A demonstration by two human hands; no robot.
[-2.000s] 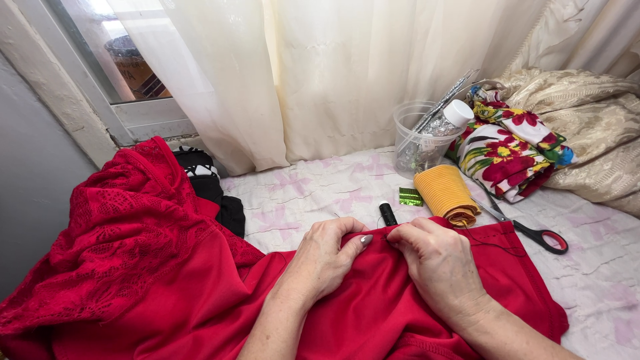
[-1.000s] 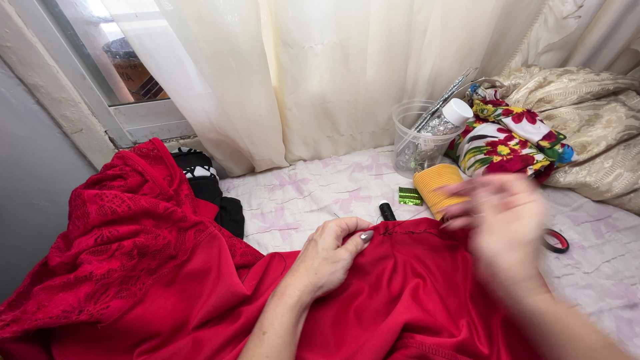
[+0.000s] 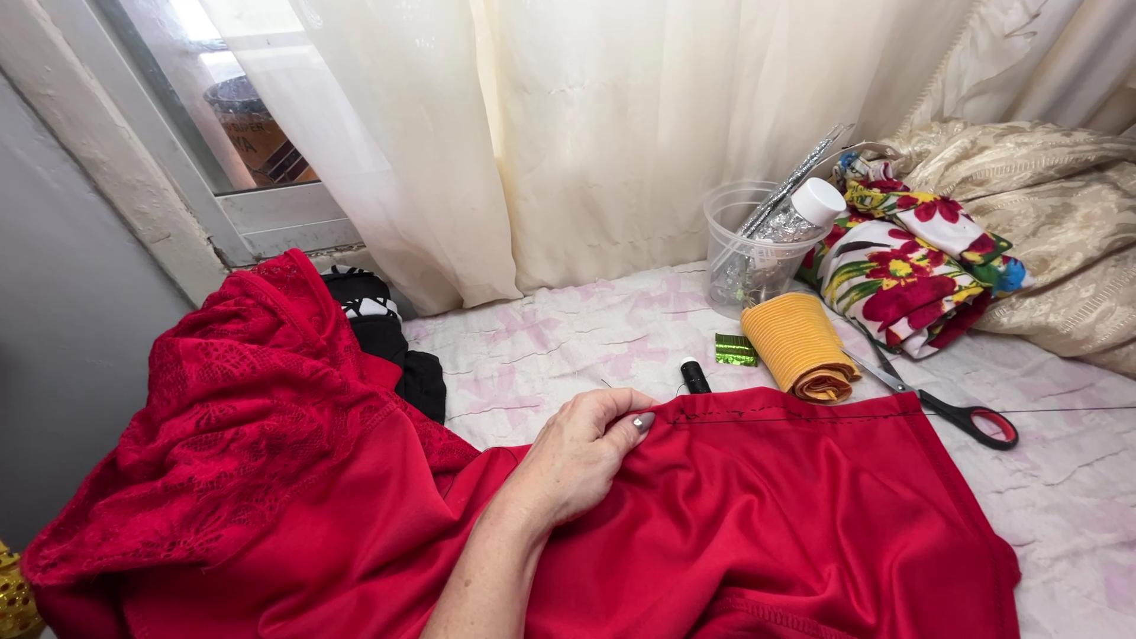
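Note:
Red fabric with lace at its left part (image 3: 781, 479) spreads across the foreground. My left hand (image 3: 590, 453) pinches its upper edge between thumb and fingers. Dark stitches run along that edge to the right of the hand. A dark thread stretches from the fabric's right corner to the right side of the view, over the handles of the scissors (image 3: 967, 415). My right hand is out of view. Just beyond the edge lies a spool of black thread (image 3: 695, 376), close to a rolled yellow ribbed cloth (image 3: 799, 348) and a small shiny green piece (image 3: 737, 350).
A clear plastic cup (image 3: 723, 266) holds a white-capped bottle (image 3: 818, 202) and silvery items. Beside it are a bundled floral cloth (image 3: 914, 266) and cream patterned fabric (image 3: 1065, 222). Black cloth (image 3: 377, 328) lies behind the lace. Cream curtains (image 3: 621, 133) hang at the back, beside a window frame (image 3: 284, 217).
My right hand was at the red edge, then lifted off it to the right, and has now left the view. The thread now stretches rightward. My left hand keeps its hold.

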